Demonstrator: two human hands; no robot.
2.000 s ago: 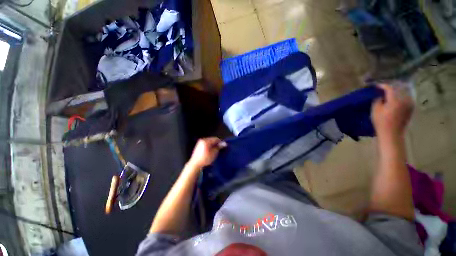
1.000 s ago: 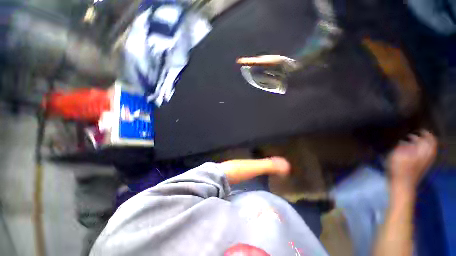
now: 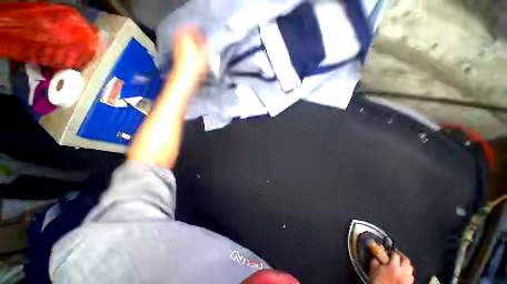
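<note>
The steam iron (image 3: pixel 361 244) stands on the black padded table (image 3: pixel 311 177) at the lower right, its pointed tip towards the far side. My right hand (image 3: pixel 392 269) is closed round its tan handle, partly cut off by the bottom edge. My left hand (image 3: pixel 190 47) is stretched to the far left and blurred, at the heap of pale grey-blue and navy garment pieces (image 3: pixel 333 33). Whether its fingers hold a piece cannot be told.
A blue-topped box (image 3: pixel 119 94) with paper scraps stands at the left. Beside it are a white roll (image 3: pixel 65 87) and a red plastic bag (image 3: pixel 47 39). A rough wall (image 3: pixel 439 55) runs behind the table. Navy cloth (image 3: pixel 41 222) lies low at the left.
The view has turned to the table. My right hand has taken hold of the iron, and my left has reached out to the heap. The navy piece held two seconds earlier is not in my right hand.
</note>
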